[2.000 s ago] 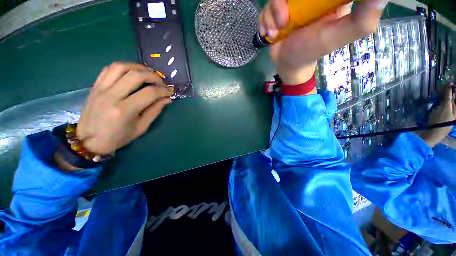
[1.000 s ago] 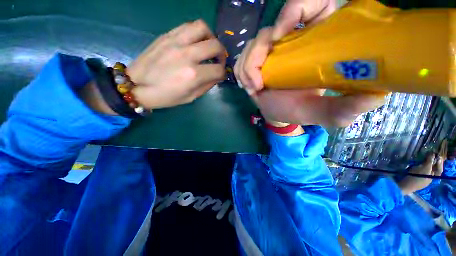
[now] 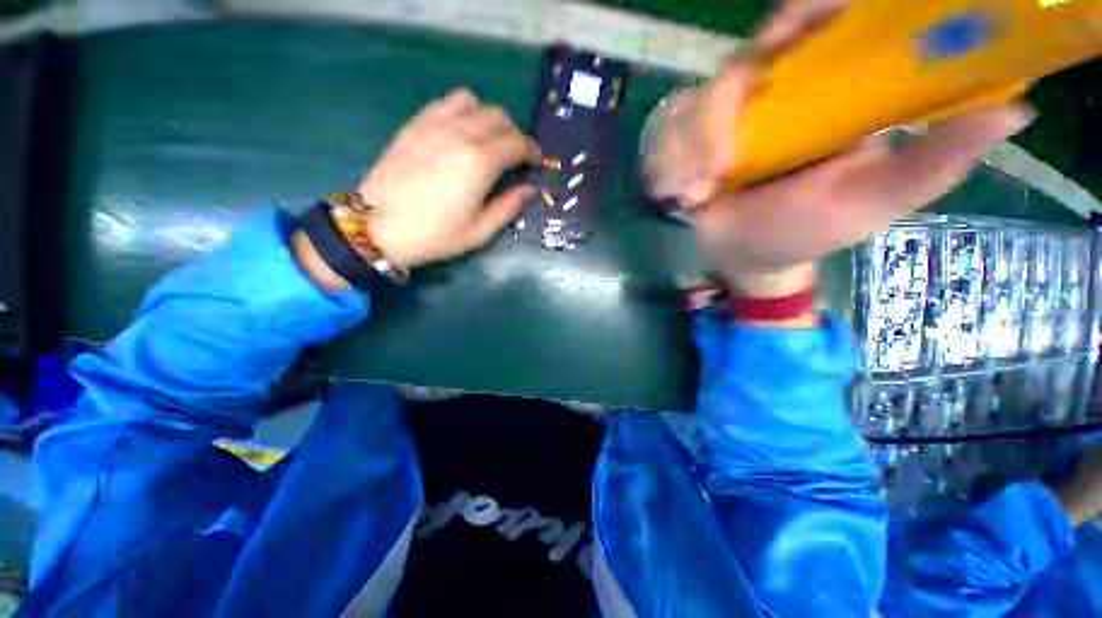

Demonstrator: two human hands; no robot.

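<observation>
The dark phone body (image 3: 584, 133) lies on the green bench, with a white square near its far end and small pale and orange marks. My left hand (image 3: 447, 181) is at its left edge, blurred, with thumb and curled fingers apart; nothing shows between them. Whether the fingertips touch the phone is unclear. My right hand (image 3: 773, 205) grips the thick yellow-orange electric screwdriver (image 3: 882, 91) to the right of the phone. The screwdriver's nose is blurred near the round screw tray (image 3: 659, 127), which is mostly hidden behind the hand.
Clear blister trays (image 3: 955, 302) with shiny pockets are at the right. A thin black cord crosses below them. A blue sleeve (image 3: 1003, 549) and part of another person's hand show at the lower right. A pale rail (image 3: 399, 17) runs beyond the bench, and a dark box edge is at far left.
My left hand has moved back from the phone's near end to its left edge, exposing that end. My right hand and the screwdriver have moved right, away from the phone. The camera view has shifted.
</observation>
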